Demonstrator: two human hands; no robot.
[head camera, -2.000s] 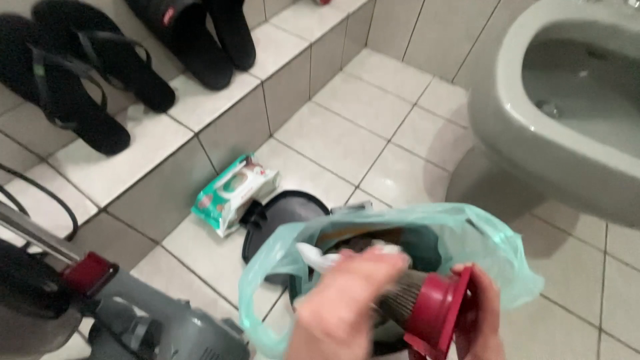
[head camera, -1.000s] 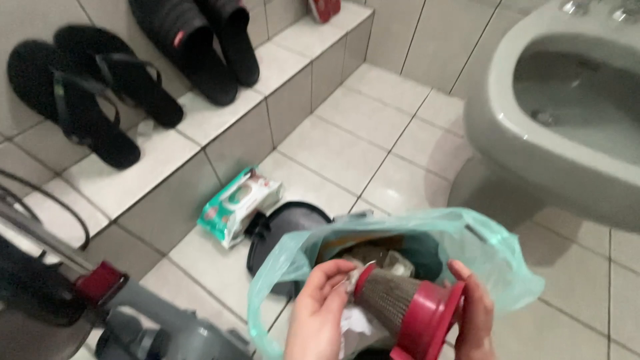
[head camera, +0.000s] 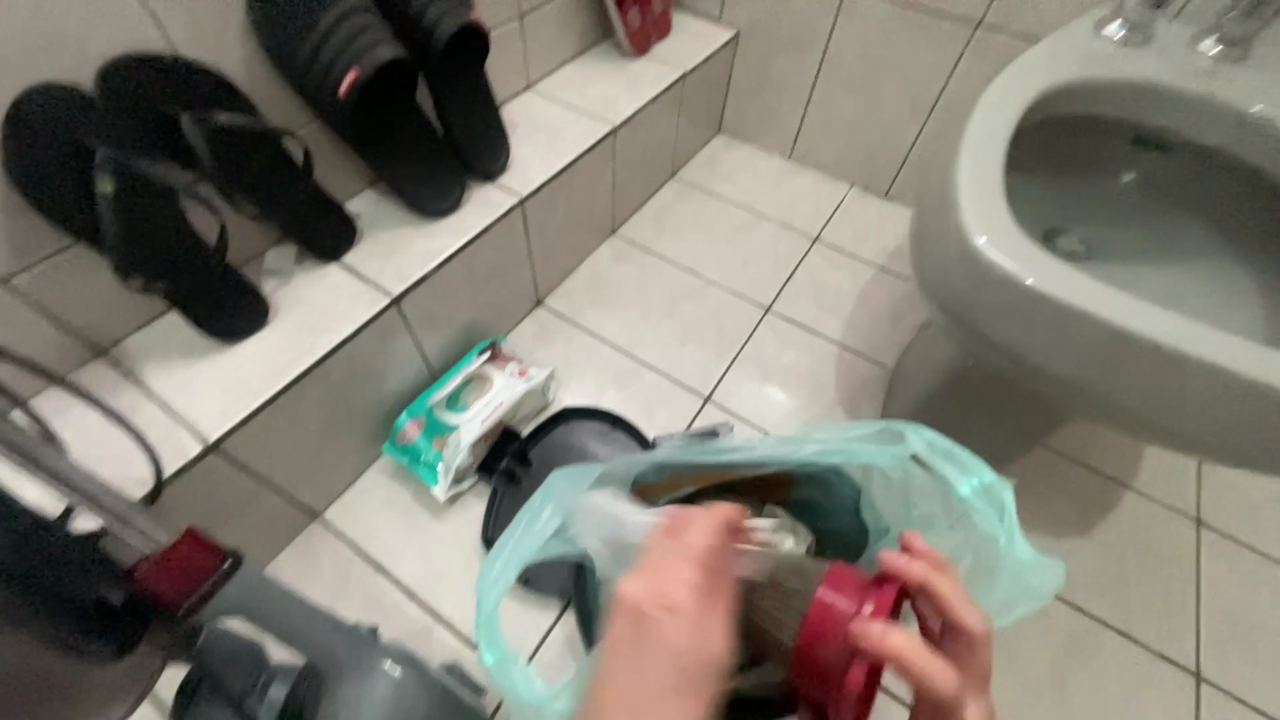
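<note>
A red-rimmed cone vacuum filter (head camera: 845, 635) with a grey pleated body lies above the mouth of a green translucent plastic bag (head camera: 960, 480). My right hand (head camera: 930, 630) grips its red rim from the right. My left hand (head camera: 680, 610), blurred, is at the pleated part with a white wipe or tissue (head camera: 615, 520) at its fingers. The bag stands over a dark bin, mostly hidden, with crumpled waste inside. Behind the bag lies the bin's dark lid (head camera: 570, 450).
A pack of wet wipes (head camera: 470, 415) rests on the tiled floor by the step. Black flip-flops (head camera: 190, 240) and slides (head camera: 400, 110) stand on the tiled ledge (head camera: 450, 235). A grey vacuum cleaner (head camera: 310, 640) is at lower left, a ceramic bidet (head camera: 1000, 260) at right.
My left hand has moved from the filter's narrow tip onto its pleated side, and the red rim has turned somewhat. My right hand keeps its hold on the rim.
</note>
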